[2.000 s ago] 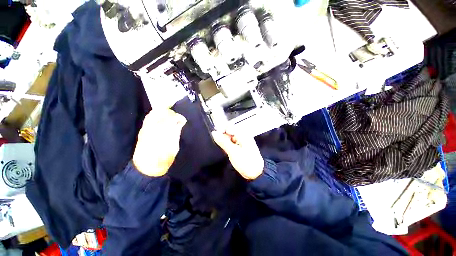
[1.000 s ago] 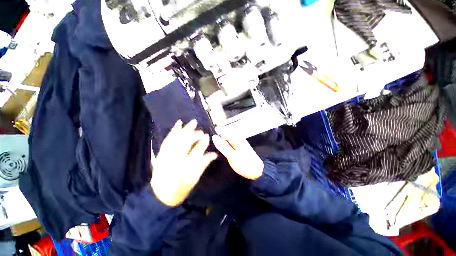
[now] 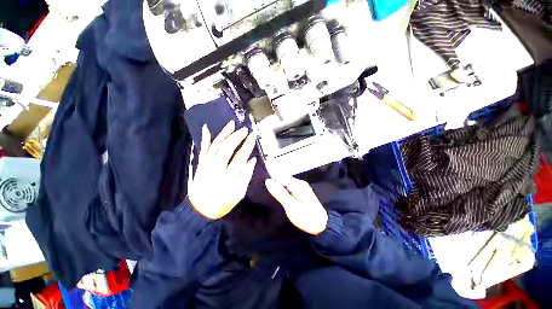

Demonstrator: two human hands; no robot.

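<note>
A navy fabric piece (image 3: pixel 209 118) lies on the machine bed left of the presser foot area (image 3: pixel 236 99) and hangs down toward the lap. My left hand (image 3: pixel 223 172) lies flat on it, fingers spread and pointing at the machine. My right hand (image 3: pixel 299 204) is at the fabric's right edge, below the bed's front edge, thumb and fingertips close together on the fabric edge. The overlock machine (image 3: pixel 296 99) stands in front. A large navy fabric heap (image 3: pixel 142 121) hangs over the table's left side.
Thread snips (image 3: pixel 392 102) with an orange handle and a small metal attachment (image 3: pixel 455 78) lie right of the machine. Striped fabric (image 3: pixel 472 175) is heaped at the right over a blue crate (image 3: pixel 400 162). A grey-white box with a round grille (image 3: pixel 19 188) is at far left.
My left hand has opened from its closed pose, then moved up the fabric toward the presser foot. My right hand sits slightly lower and further right in the picture. The view has shifted a little.
</note>
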